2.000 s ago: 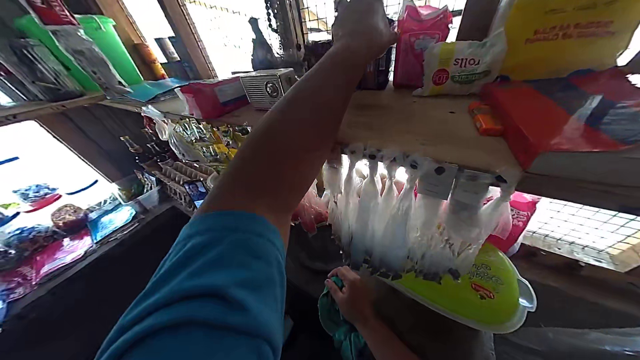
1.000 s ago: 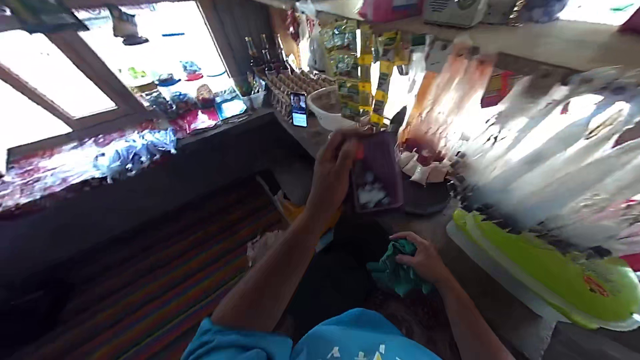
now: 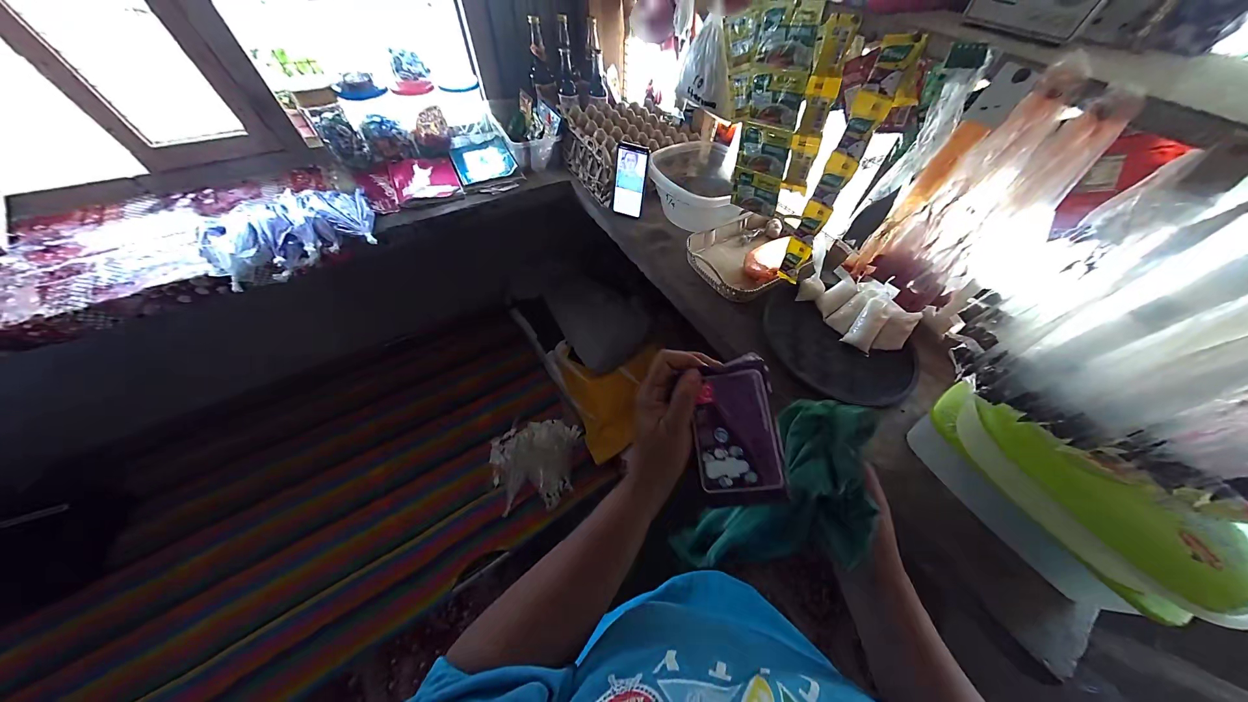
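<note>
My left hand (image 3: 667, 414) grips the left side of a small purple container (image 3: 743, 429). Several round, pale, coin-like pieces (image 3: 727, 462) show through its clear face or inside it; which, I cannot tell. My right hand (image 3: 880, 522) is behind and under a crumpled green cloth (image 3: 829, 468), which it holds just right of the container. The cloth hangs down toward my lap and covers most of that hand's fingers. Whether cloth and container touch is unclear.
A round dark board (image 3: 840, 346) with small white-filled bags lies beyond the cloth. Behind are a wicker tray (image 3: 726, 263), a white tub (image 3: 694, 185), a lit phone (image 3: 631, 180) and egg trays (image 3: 624, 132). Sachet strips hang above. A green-lidded tub (image 3: 1082, 507) stands at right.
My left arm was raised to the shelf two seconds ago; the hand then came down with the purple container, now nearer the green cloth. The cloth is more spread out. The view has turned left and down.
</note>
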